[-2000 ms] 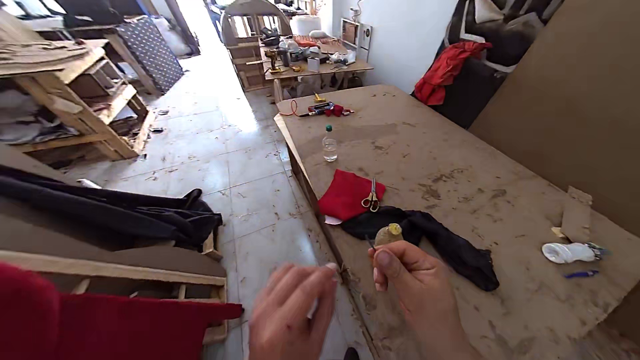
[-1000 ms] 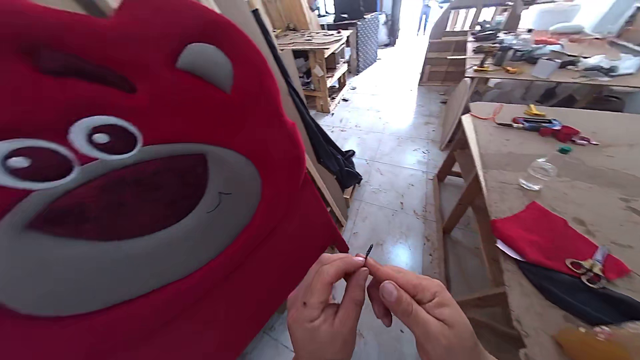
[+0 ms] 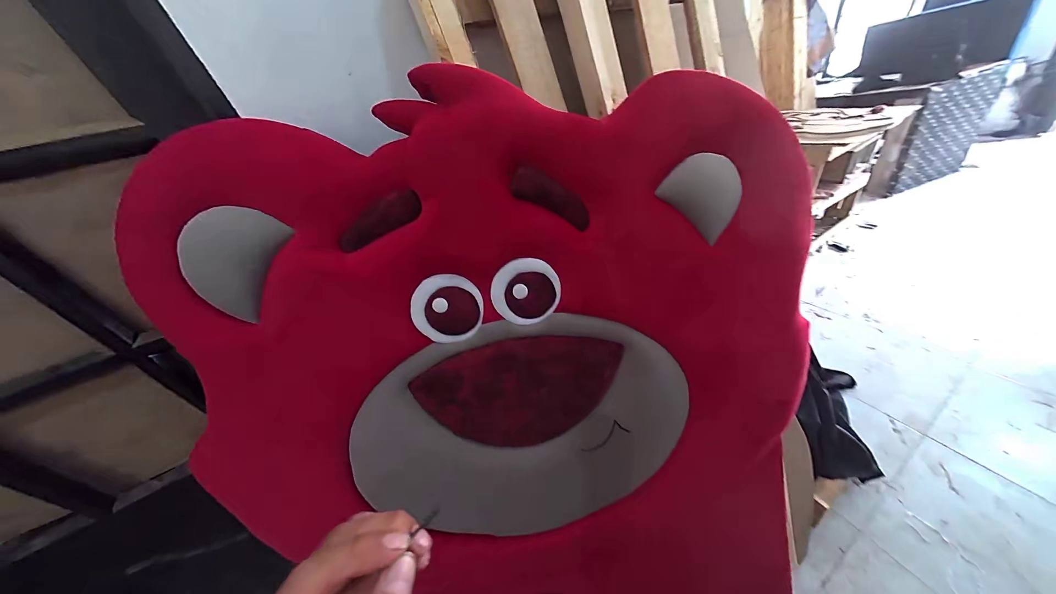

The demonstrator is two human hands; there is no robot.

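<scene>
A large padded bear-face panel (image 3: 726, 330) in red fabric fills the middle of the head view. It has grey inner ears, dark brows, and white-rimmed eyes (image 3: 525, 290). Its grey muzzle (image 3: 511, 487) surrounds a dark red mouth (image 3: 520, 388). A short dark curved line (image 3: 606, 437) shows on the muzzle, right of and below the mouth. At the bottom, my left hand (image 3: 367, 553) pinches a thin dark strip (image 3: 426, 520) between thumb and fingers, in front of the muzzle's lower left edge. Whether the strip touches the panel cannot be told. My right hand is out of view.
Wooden slats (image 3: 569, 49) stand behind the panel, with a dark-framed structure (image 3: 99, 363) at the left. Black fabric (image 3: 837, 429) hangs low beside the panel's right edge. Farther back at the right are a wooden shelf unit (image 3: 858, 132) and the tiled floor (image 3: 924, 396).
The view has swung left from the worktable to the bear panel. One second ago both hands were together around the thin dark piece; now only my left hand shows, holding it.
</scene>
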